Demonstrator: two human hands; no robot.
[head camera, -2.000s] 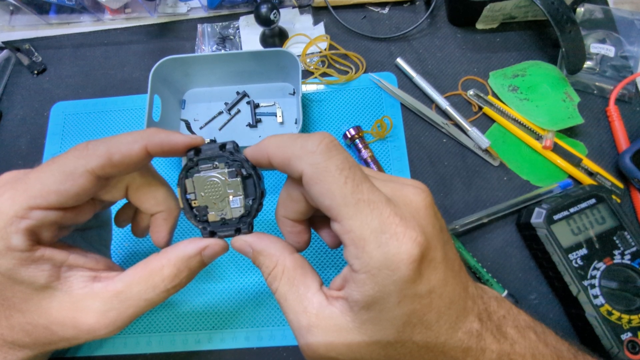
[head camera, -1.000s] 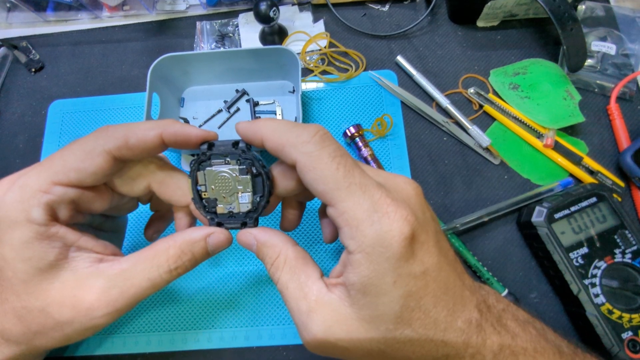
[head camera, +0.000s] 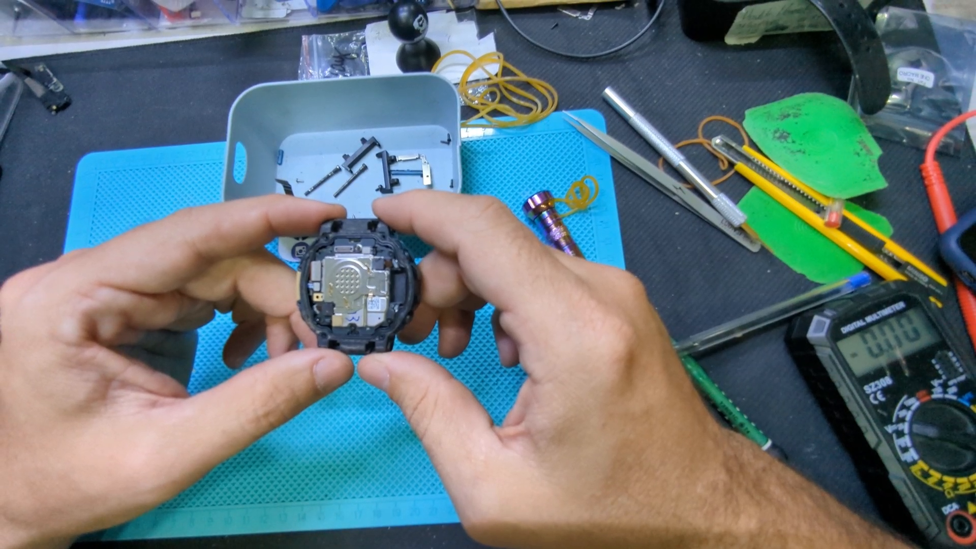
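Note:
A black watch case (head camera: 358, 286) with its inner metal plate and circuit parts exposed is held up above a blue silicone work mat (head camera: 305, 457). My left hand (head camera: 175, 335) grips its left side, index finger at the top edge and thumb at the bottom edge. On the right side my right hand (head camera: 518, 328) pinches it the same way. Behind the case stands a grey-blue plastic tray (head camera: 343, 103), with small black pins and metal pieces (head camera: 351, 164) in it. The tray's near part is hidden by the hands and the case.
Right of the tray lie a purple metal tool (head camera: 553, 221), tweezers (head camera: 663, 183), a silver knife handle (head camera: 675, 156), yellow cutters (head camera: 831, 221), green pieces (head camera: 816, 145) and a pen (head camera: 770, 316). A digital multimeter (head camera: 892, 396) is at the right edge. Rubber bands (head camera: 511, 95) lie behind the tray.
Both hands, with the watch case between them, have shifted slightly to the right since the oldest frame. The multimeter's display reading has changed.

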